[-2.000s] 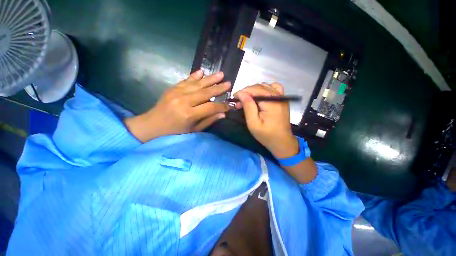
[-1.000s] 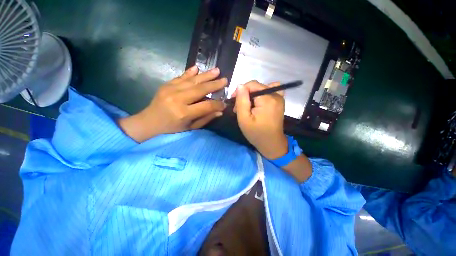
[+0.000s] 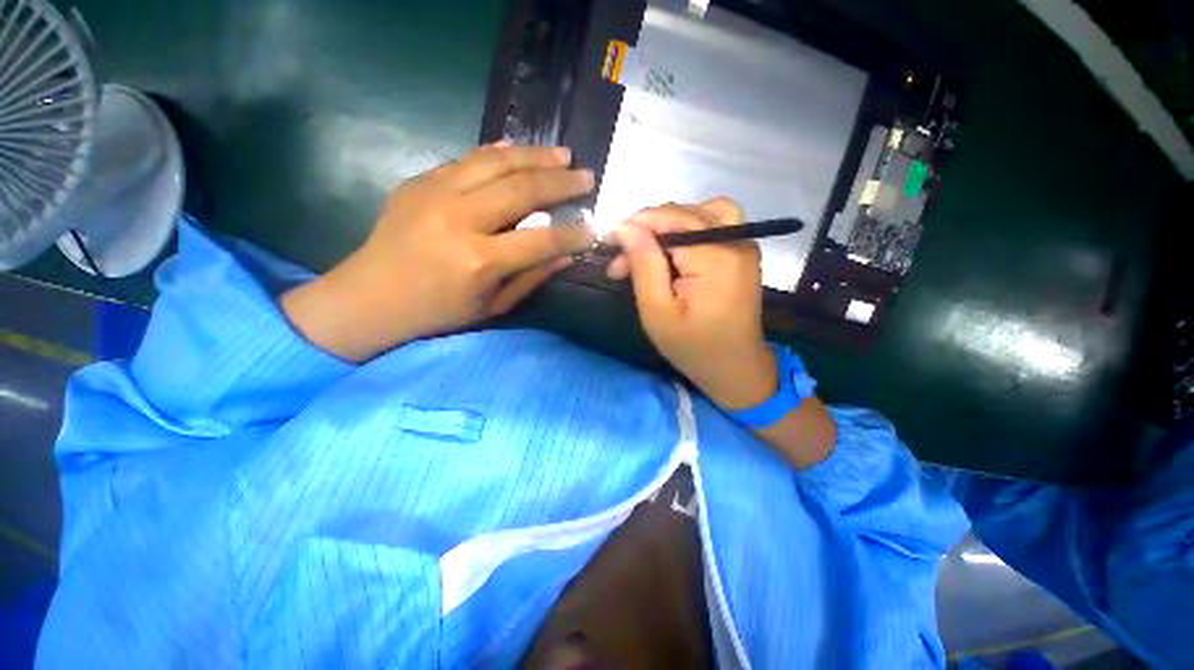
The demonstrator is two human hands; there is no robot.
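Observation:
An opened tablet unit (image 3: 557, 79) lies in front of me, tilted, with a bright silver panel (image 3: 733, 124) in its middle. A circuit board (image 3: 884, 203) with a green patch (image 3: 917, 178) runs along its right side. An orange tab (image 3: 613, 60) sits at the panel's left edge. My right hand (image 3: 694, 282) holds a thin black pen-like tool (image 3: 733, 233) like a pencil, near the panel's lower left corner. My left hand (image 3: 458, 242) rests on the unit's lower left edge, fingers spread, forefinger near the right fingertips. Whatever lies under the fingertips is too small to tell.
A white fan (image 3: 125, 183) stands at the left on the dark green bench (image 3: 314, 118). A white strip (image 3: 1113, 79) curves along the upper right. A neighbouring person's blue sleeve (image 3: 1100, 543) is at the lower right. Small shiny pieces show at the right rim (image 3: 1182, 373).
The tool's free end has tilted, first up and then back down a little. My left hand has shifted slightly left and up. Both hands stay at the same corner of the unit.

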